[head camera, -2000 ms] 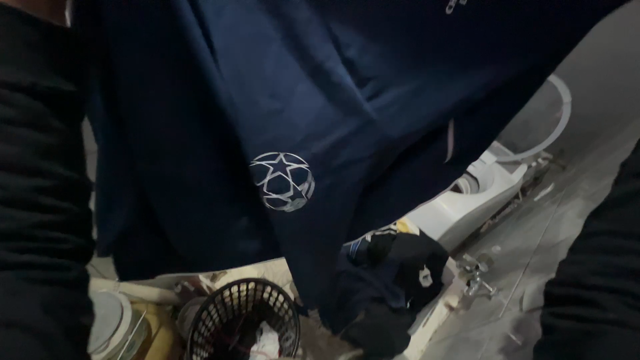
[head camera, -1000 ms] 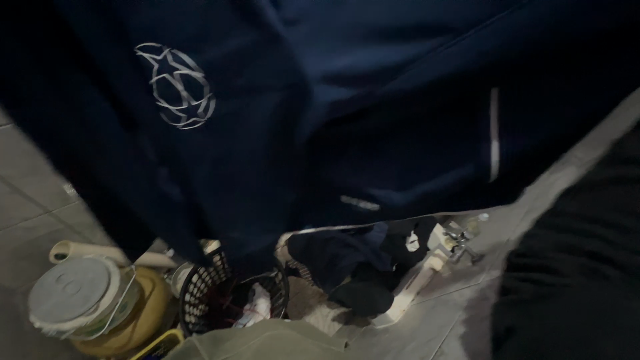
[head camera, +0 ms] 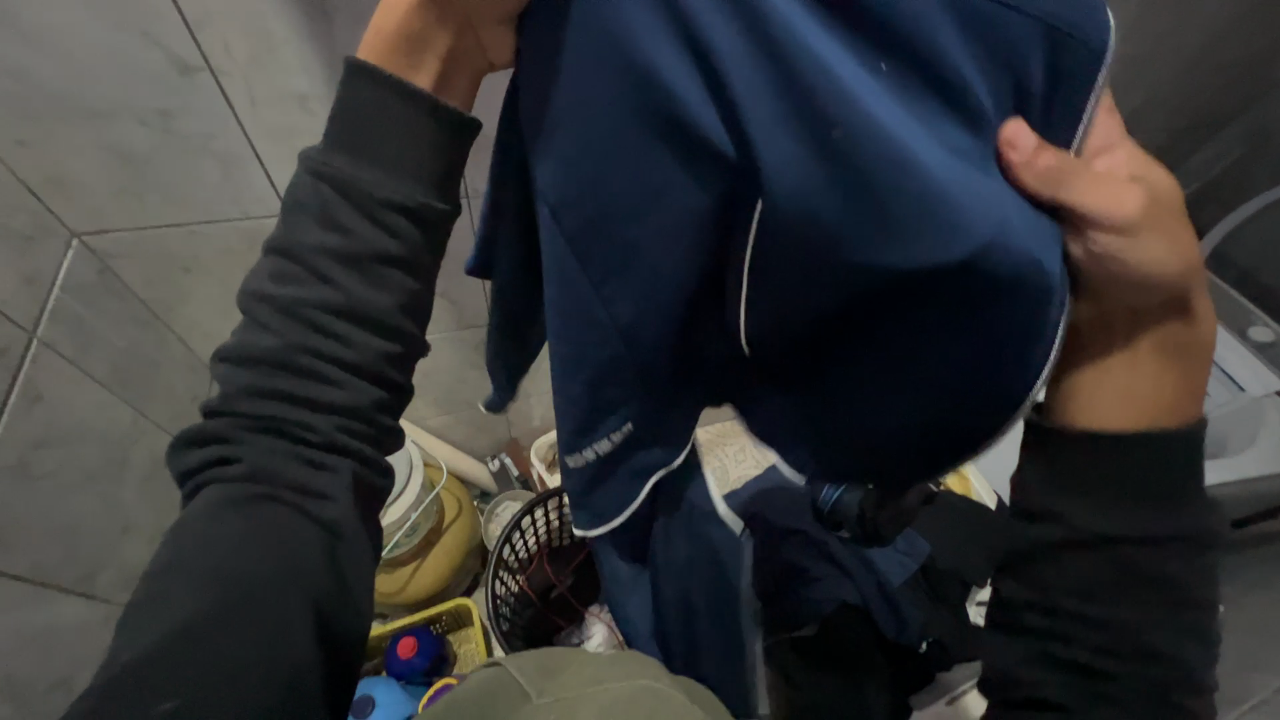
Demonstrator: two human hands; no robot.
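A navy blue garment [head camera: 640, 250] with thin white piping hangs spread between my two hands. My left hand [head camera: 480, 35], partly cut off by the top edge of the view, grips it at the upper left. On the right, my right hand [head camera: 1125, 210] holds the piped edge, its thumb lying over the front of the cloth and the fingers hidden behind. Small pale lettering marks the lower left part of the garment. Its lower end hangs down beside a black plastic laundry basket [head camera: 520, 580] and in front of a heap of dark clothes [head camera: 850, 590].
At the lower left are a yellow round container [head camera: 440, 550], a white lidded bucket [head camera: 410, 500] and a yellow plastic basket [head camera: 475, 625] with bottles. A white fixture [head camera: 1240, 430] stands at the right. Grey tiles [head camera: 130, 340] cover the surface at the left.
The garment has shifted and turned; its large star-ball emblem, seen in both earlier frames, no longer shows. Both my hands have come into sight. The view has moved a lot.
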